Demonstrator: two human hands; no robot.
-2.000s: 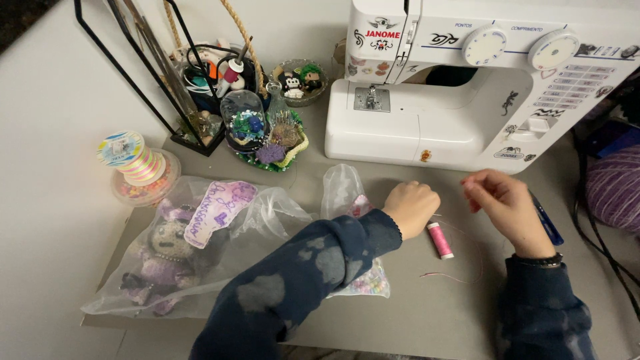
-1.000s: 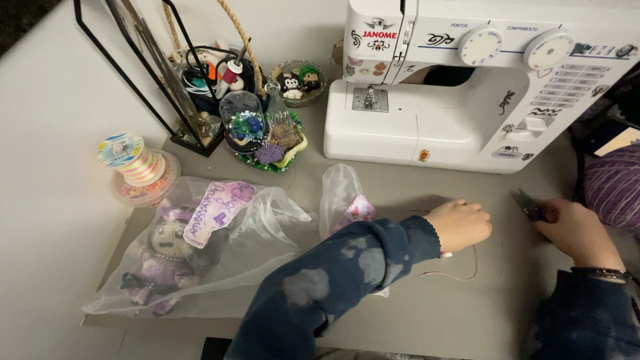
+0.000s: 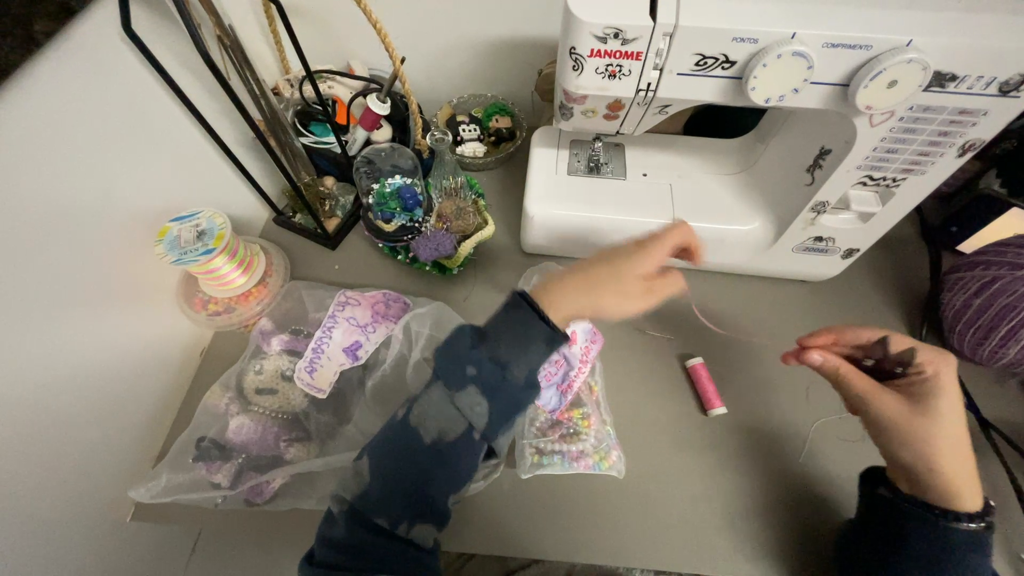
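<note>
My left hand [image 3: 632, 272], blurred, has its fingertips closed on one end of a pink thread [image 3: 708, 322] in front of the sewing machine. On the right, my right hand [image 3: 888, 392] pinches the thread's other part between thumb and forefinger, with a small dark tool [image 3: 886, 358], which looks like thread snips, held in the palm. Between and below the hands lies a pink thread spool [image 3: 706, 387] on the table. A needle [image 3: 656, 333] rests left of the spool, and a loose piece of thread [image 3: 812, 432] lies to its right. Under my left wrist sits a small sheer bag of beads [image 3: 570, 448].
A white Janome sewing machine [image 3: 640, 200] stands behind. At left are a sheer bag with a crocheted doll [image 3: 264, 424], a striped cord spool [image 3: 228, 264], a pincushion [image 3: 436, 240] and a black metal frame [image 3: 336, 232]. A purple yarn ball [image 3: 988, 304] and cables are at far right.
My left hand has moved up and left from over the pink spool, which shows again. My right hand has come back leftward with the dark tool, and a thread now runs between the hands.
</note>
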